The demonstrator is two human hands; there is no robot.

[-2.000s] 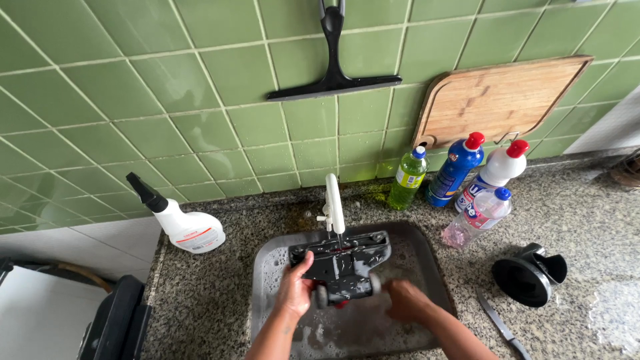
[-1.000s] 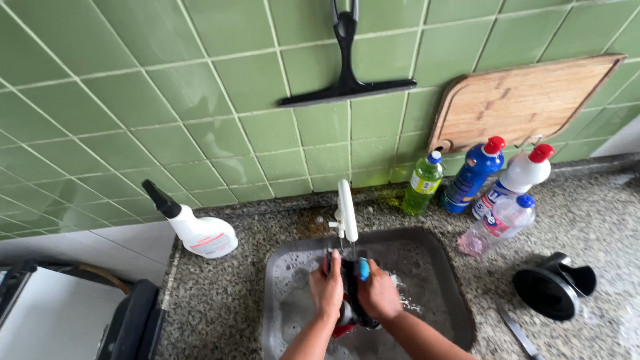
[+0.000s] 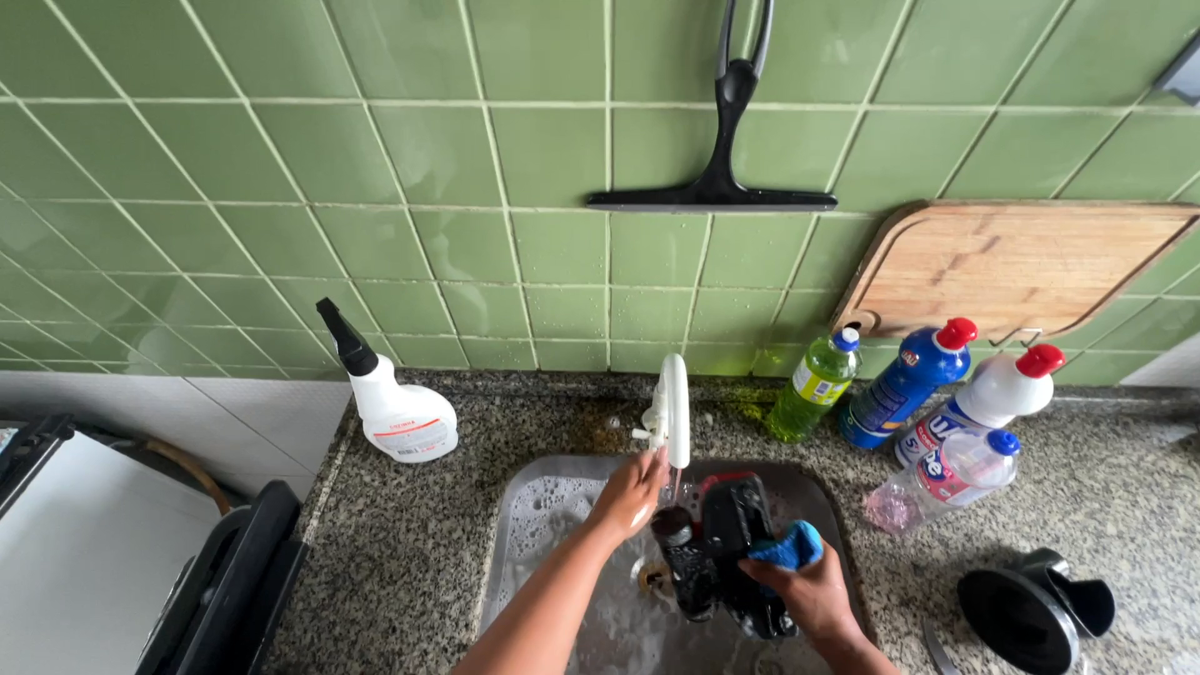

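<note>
My right hand (image 3: 814, 583) grips a wet, soapy black plastic part (image 3: 736, 539) together with a blue sponge or cloth (image 3: 789, 547), over the steel sink (image 3: 506, 544). Something red shows behind the black part's upper end. My left hand (image 3: 633, 497) is up under the spout of the white faucet (image 3: 677, 412), its fingers close together beside a thin stream of water; nothing is seen in it, though the fingertips are partly behind the spout. Suds and the drain (image 3: 652, 578) lie below, between the left forearm and the black part.
A white spray bottle (image 3: 408, 422) stands left of the sink. Right of it are a green bottle (image 3: 814, 386), a blue bottle (image 3: 905, 384), a white bottle (image 3: 984, 398) and a clear bottle (image 3: 947, 473). A knife (image 3: 937, 647) and black fitting (image 3: 1027, 605) lie front right; a cutting board (image 3: 1012, 267) leans behind.
My left hand has left the black part and risen to the faucet. My right hand has moved right with the part and the blue sponge or cloth.
</note>
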